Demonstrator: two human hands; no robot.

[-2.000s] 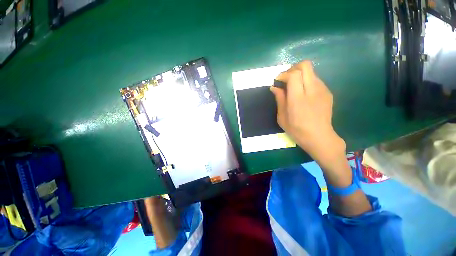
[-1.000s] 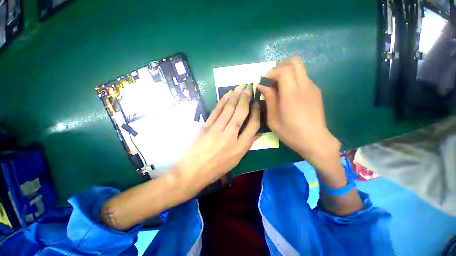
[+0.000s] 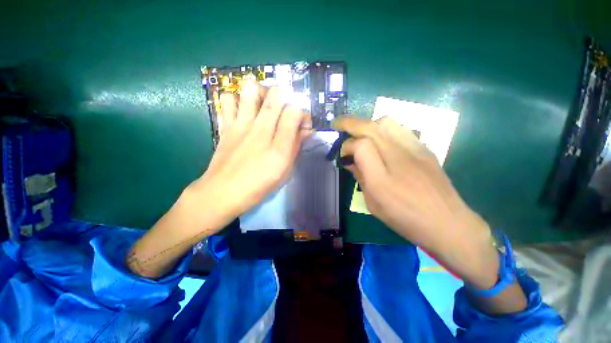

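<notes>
The opened tablet point(image 3: 288, 208) lies on the green bench, its board point(image 3: 328, 80) at the far end and its shiny plate in the middle. My left hand point(image 3: 254, 147) lies over the tablet's upper left part, fingertips on or just above the board. My right hand point(image 3: 402, 174) is at the tablet's right edge. Black tape point(image 3: 337, 147) shows at its fingertips; whether it touches the tablet is unclear. The pale release liner point(image 3: 439, 130) lies right of the tablet, partly hidden under my right hand.
Several dark tablet assemblies point(image 3: 583, 127) lean together at the right. A blue box point(image 3: 37, 177) with pale labels stands at the left bench edge. A cream sleeve point(image 3: 569, 288) of another person shows at the lower right.
Both hands have moved from the liner to the tablet, my left hand going left and my right hand bringing black tape. The view has turned, so the tablet looks straighter and the liner tilted.
</notes>
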